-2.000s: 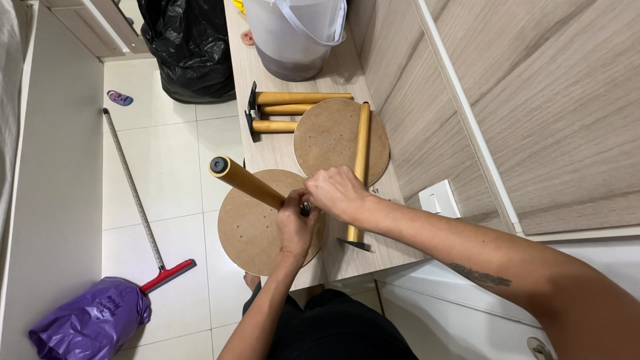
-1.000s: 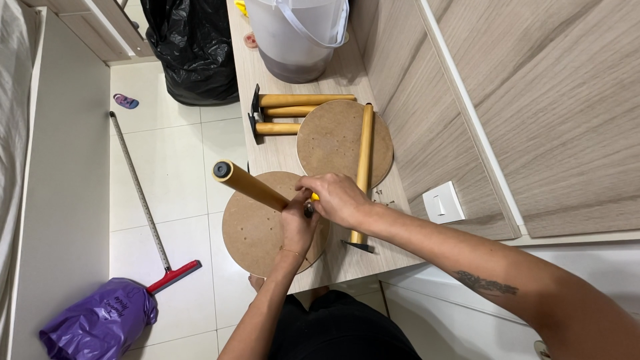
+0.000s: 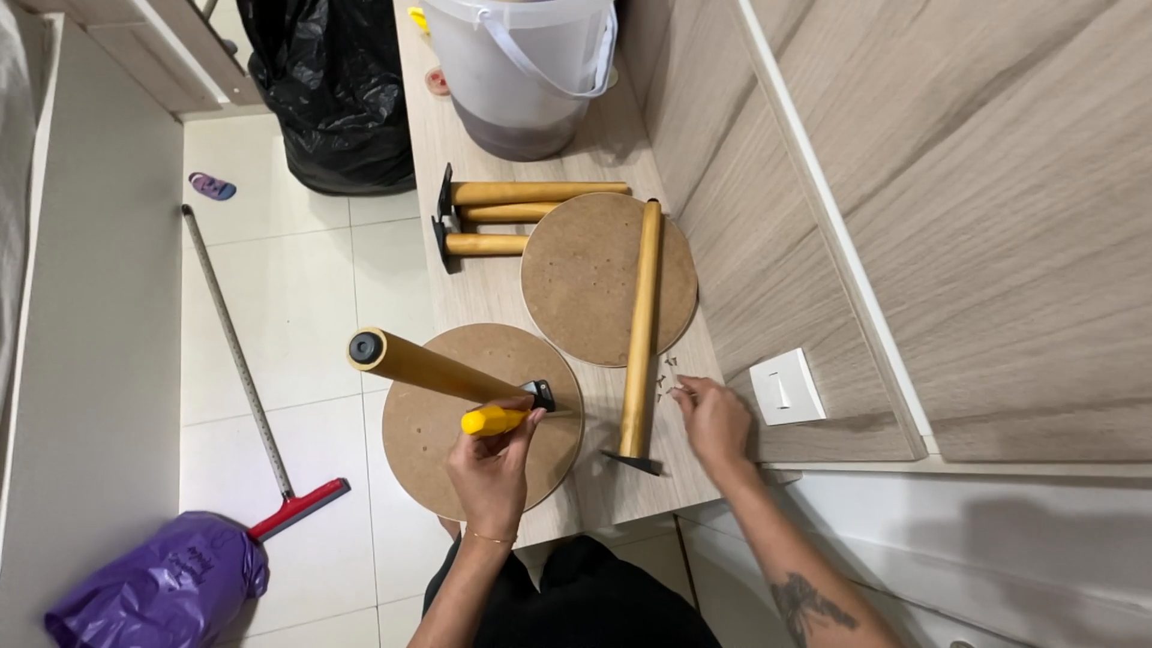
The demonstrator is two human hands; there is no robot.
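Note:
My left hand [image 3: 493,472] holds a screwdriver by its yellow handle [image 3: 490,421], its shaft pointing right over a round fiberboard disc [image 3: 450,486]. A wooden leg [image 3: 441,369] with a black mounting plate [image 3: 540,396] stands tilted on that disc, touching or close to my left fingers. My right hand [image 3: 715,418] has its fingertips at several small screws [image 3: 666,380] on the wood-look bench; whether it pinches one cannot be told. Another wooden leg [image 3: 641,333] lies across the edge of a second disc [image 3: 585,279]. Several more legs [image 3: 531,193] with black plates lie behind.
A translucent bucket [image 3: 522,81] stands at the bench's far end. Left of the bench are a black plastic bag [image 3: 333,108], a small sandal [image 3: 212,186], a red squeegee [image 3: 299,508] and a purple bag [image 3: 166,576]. A wood-look panel with a white switch [image 3: 787,387] borders the right.
My right hand has left the leg's base and moved right to the screws on the bench. The yellow screwdriver, partly seen between my hands a second ago, is now in my left hand alone.

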